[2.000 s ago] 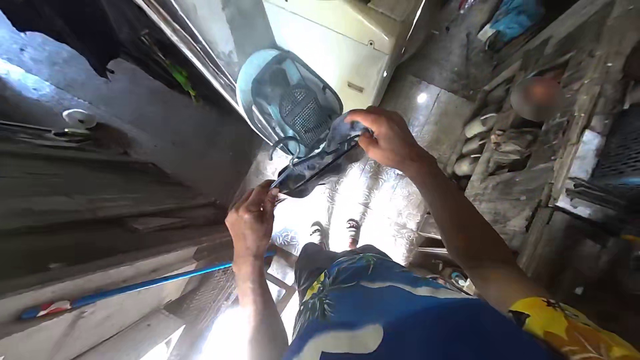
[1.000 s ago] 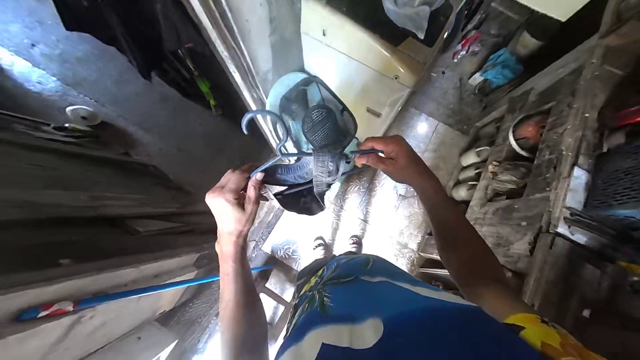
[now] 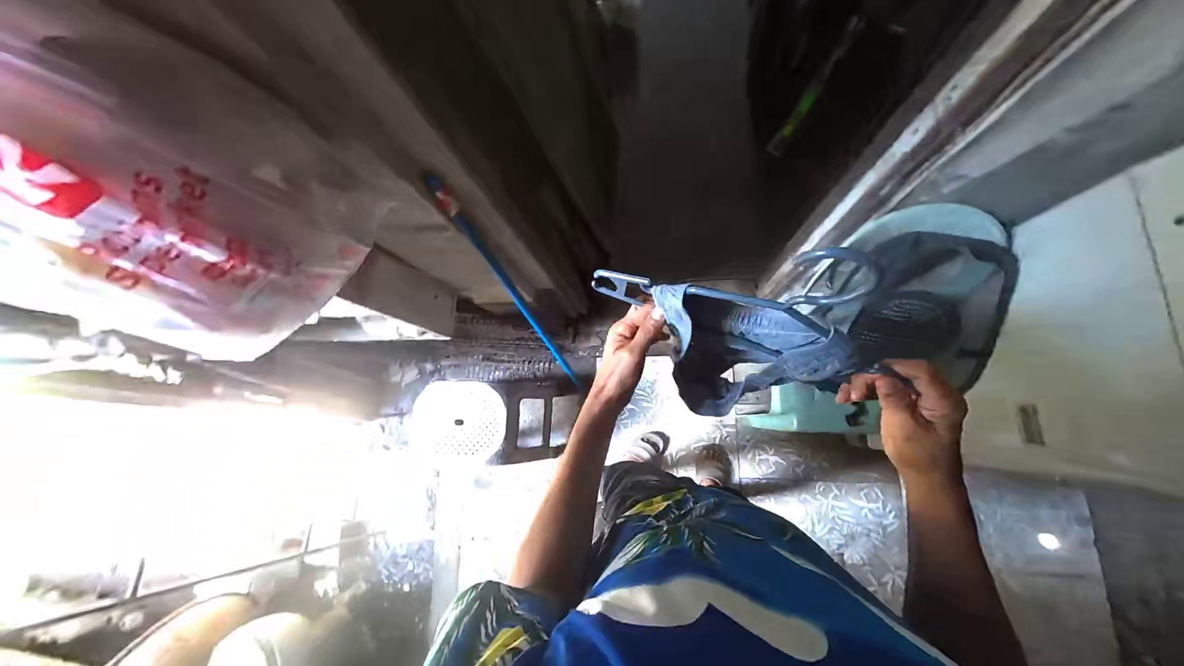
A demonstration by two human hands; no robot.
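A blue plastic hanger [image 3: 754, 298] with a large looped hook is held out in front of me. A dark and blue-grey cloth garment [image 3: 782, 356] hangs on it, bunched along its length. At the hanger's left end, my left hand [image 3: 634, 342] pinches the garment's strap-like edge against the plastic. My right hand [image 3: 906, 398] grips the garment and the hanger's other end, its fingertips partly hidden by cloth. Right behind them stands a pale green plastic basin or basket [image 3: 980, 227] with dark items inside.
A translucent plastic bag [image 3: 185, 213] with red print hangs at the left. A blue pole [image 3: 518, 291] leans by wooden boards. A white perforated round seat [image 3: 460, 421] stands low at left. A cream-coloured panel [image 3: 1091, 370] is at the right, patterned flooring [image 3: 842, 518] below.
The view has turned far to the left, bringing in the plastic bag and the round seat. The garment now stretches along the hanger between both hands; a second ago it hung bunched near the hanger's middle.
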